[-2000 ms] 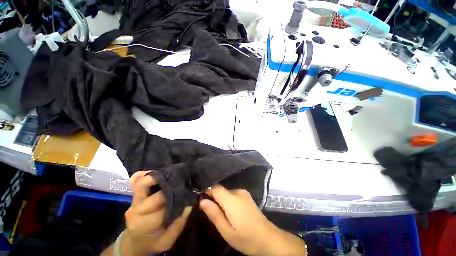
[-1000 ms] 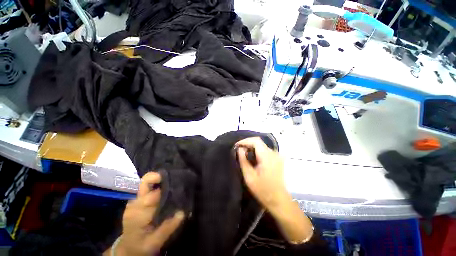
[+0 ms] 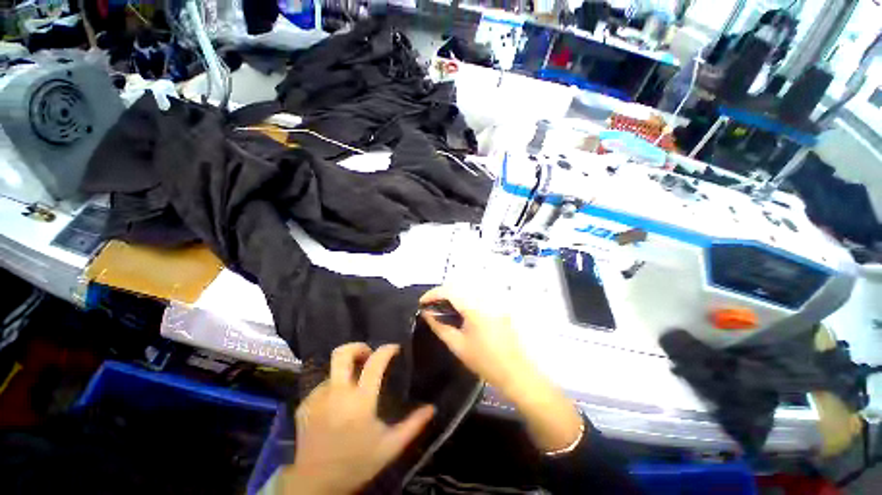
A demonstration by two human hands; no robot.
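Note:
The dark garment (image 3: pixel 319 302) runs from a heap on the table down over the front edge, with a thin pale line along one hanging edge. My right hand (image 3: pixel 474 338) pinches the garment near the table's front edge; a small dark thing shows at its fingers, too unclear to name. My left hand (image 3: pixel 353 416) is lower and to the left, over the hanging cloth, with its fingers spread. The sewing machine (image 3: pixel 658 247) stands beyond my right hand. Its needle area (image 3: pixel 517 245) has no cloth under it.
A black phone (image 3: pixel 586 290) lies on the machine bed. Black cloth (image 3: pixel 725 377) hangs at the machine's right end. More dark cloth (image 3: pixel 367 77) is heaped behind. A grey fan housing (image 3: pixel 60 121) stands left. Blue crates (image 3: pixel 174 387) are below the table. A white cord crosses the pile.
The view has tilted up and shows more of the room. My left hand has let go of the bunched cloth and spread its fingers. My right hand has moved up along the garment.

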